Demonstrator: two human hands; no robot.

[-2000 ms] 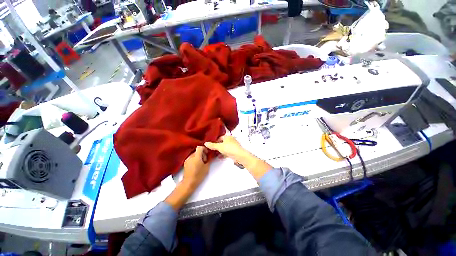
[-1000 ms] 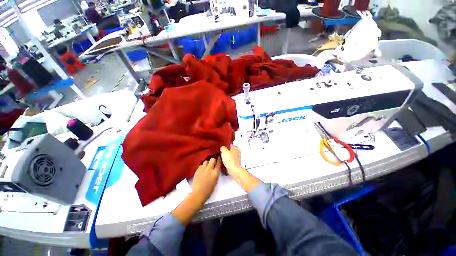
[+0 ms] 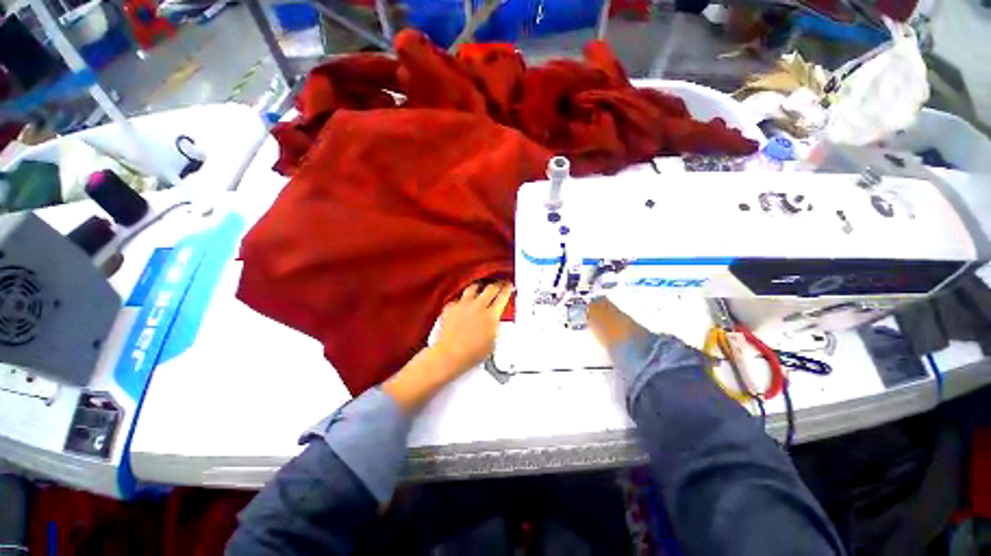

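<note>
The dark red garment lies spread on the table left of the needle area, its right edge reaching the left end of the sewing machine. My left hand lies on the garment's lower right edge, fingers on the cloth; whether they pinch it is hard to see. My right hand is at the presser foot and needle area, right of the cloth. Its fingertips are partly hidden by the machine head, so its grip cannot be told.
More red garments are heaped behind the machine. Scissors with orange-red and yellow handles lie right of my right hand beside a dark slim tool. A second machine and a dark thread cone are at left.
My right hand has left my left hand's side and moved right to the needle area. My left hand and the garment's edge are closer to the machine. The camera view has shifted.
</note>
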